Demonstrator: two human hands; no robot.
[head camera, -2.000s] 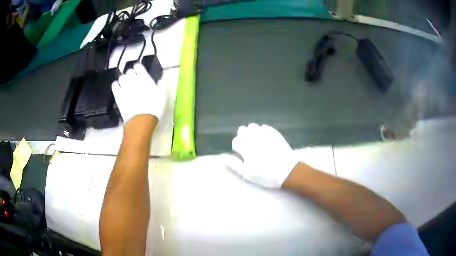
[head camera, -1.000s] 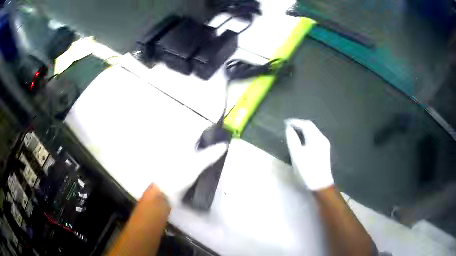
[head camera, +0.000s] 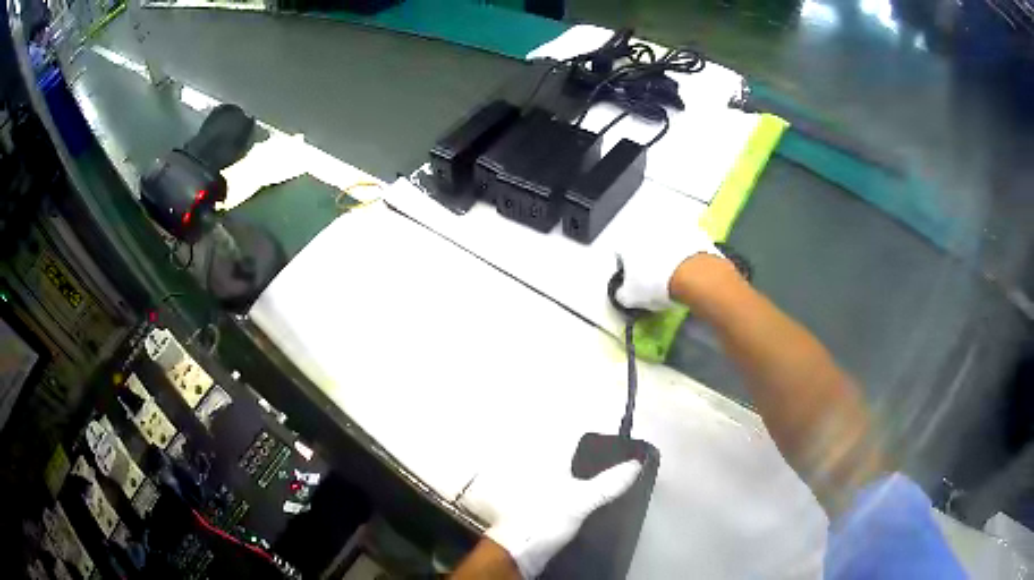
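Observation:
My left hand (head camera: 556, 510), in a white glove, holds a black power adapter (head camera: 618, 515) over the white-covered ledge at the bottom centre. My right hand (head camera: 658, 278), also gloved, is closed on the adapter's black output cord (head camera: 630, 385) beside the lime-green divider strip. The cord runs taut between the two hands, and part of its bundle is hidden by my right hand and forearm. Several other black adapters (head camera: 539, 170) lie side by side on a white sheet, with their cords (head camera: 635, 79) heaped behind them.
The test station (head camera: 227, 465) with pale sockets (head camera: 181, 368) is at the lower left. A barcode scanner (head camera: 181, 193) with a red light stands at the left, near yellow paper (head camera: 267, 170). The lime-green divider strip (head camera: 748, 176) lies across the dark green belt (head camera: 839, 238).
The view has turned towards the test station. My left hand has moved from the grouped adapters to the ledge with one adapter. My right hand, empty earlier, has taken hold of its cord.

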